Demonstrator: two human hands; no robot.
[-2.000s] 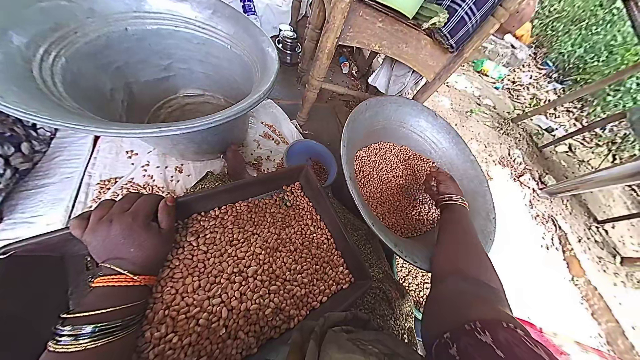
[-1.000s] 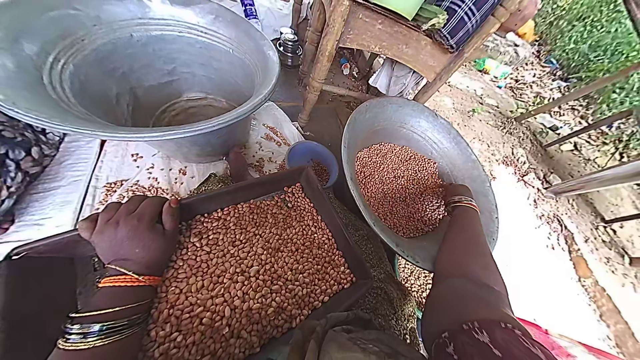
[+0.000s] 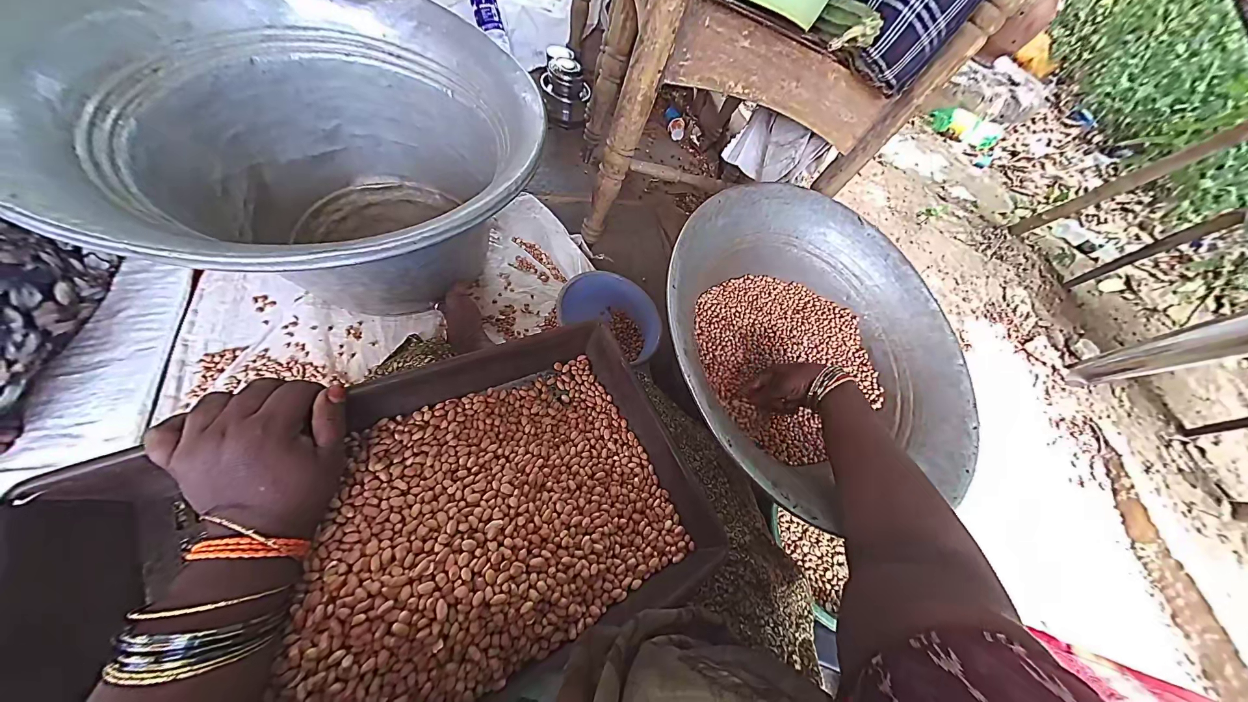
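My left hand (image 3: 258, 453), with an orange band and several bangles at the wrist, grips the far rim of a dark rectangular tray (image 3: 648, 458). Reddish-brown peanuts (image 3: 487, 517) cover much of the tray. To the right, my right hand (image 3: 785, 388) reaches into a wide metal basin (image 3: 916, 390), its fingers down among the peanuts (image 3: 780, 312) there. The fingertips are partly hidden, so whether they hold any cannot be told. Beneath this basin, a green-rimmed container (image 3: 814, 556) of peanuts shows in part.
A large metal basin (image 3: 292, 127) stands at the upper left on a white sheet (image 3: 253, 302) with scattered peanuts. A blue bowl (image 3: 609, 302) sits between the two basins. Behind are a wooden chair (image 3: 760, 68) and a small steel vessel (image 3: 564, 88). Metal bars (image 3: 1160, 351) are at the right.
My right hand has moved left across the peanuts in the metal basin, from their right side toward the middle of the heap. My left hand keeps its hold on the tray.
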